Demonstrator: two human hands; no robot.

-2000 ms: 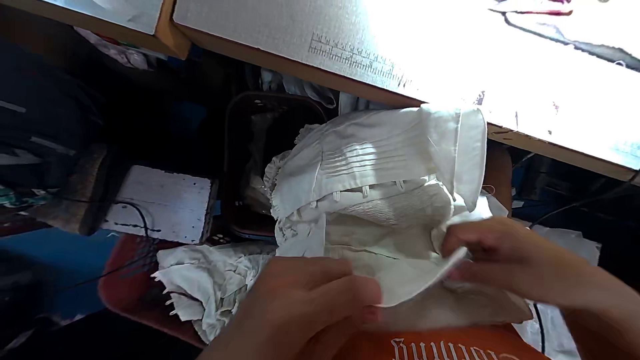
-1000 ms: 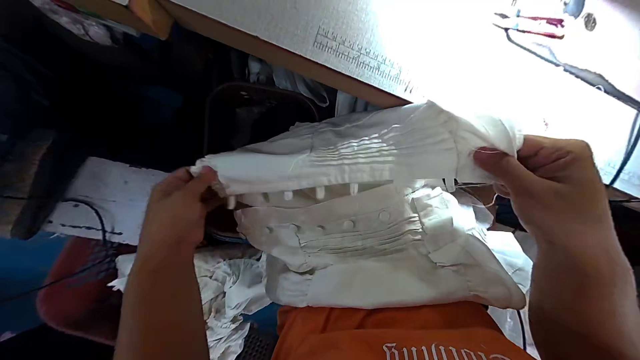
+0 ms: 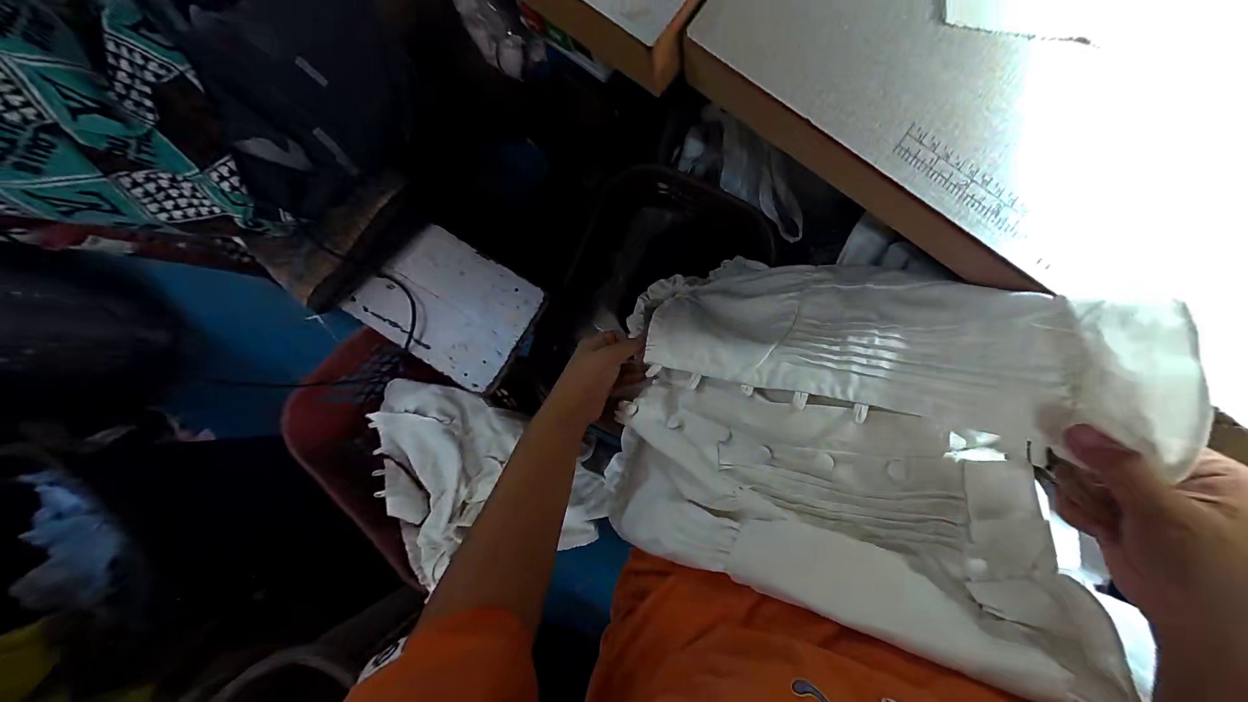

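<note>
A white pleated garment with a frilled edge, covered buttons and small loops lies over my lap, its upper front panel lifted toward the table edge. My left hand grips the garment at the frilled end of the opening, its fingertips partly hidden behind the cloth. At the other end of the opening, my right hand holds the fabric between thumb and fingers. A gap runs between the edge with loops and the edge with buttons.
A table with printed ruler marks stands at the upper right. Below it is a dark plastic basket. Left of my arm, a red basket holds white cloth, near a white board. Patterned fabric lies at upper left.
Two seconds ago both hands were close together at the garment's lower folds; they then moved apart to its two ends, spreading the front panel. The view has swung to the left.
</note>
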